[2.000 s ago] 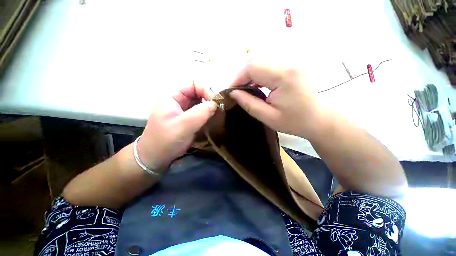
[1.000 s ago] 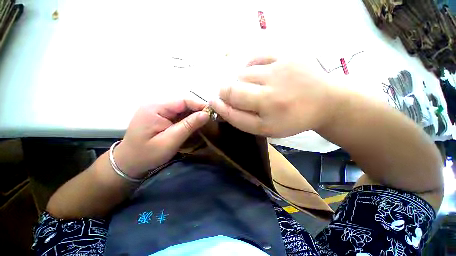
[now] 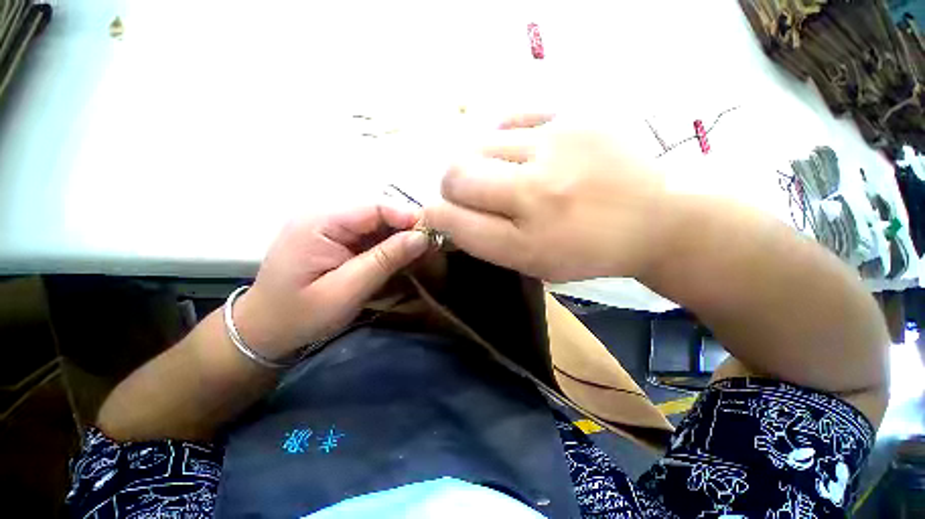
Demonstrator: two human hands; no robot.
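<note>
A brown bag piece hangs in open layers from my hands over the lap, its tan side showing at the lower right. My left hand pinches its top corner between thumb and forefinger. My right hand holds the same corner from the right, its fingertips meeting the left ones. A small shiny bit shows between the fingertips; I cannot tell what it is. A thin dark line sticks up beside the corner. The right hand hides part of the bag's top edge.
On the white table lie a red block, a second red item beside a dark cord, and a tan scrap. A grey-white bundle lies at right. Brown stacked pieces fill the upper right.
Since the oldest frame, the view has shifted and my right hand has turned, now closing over the corner with its back showing. Over the last second both hands have barely moved.
</note>
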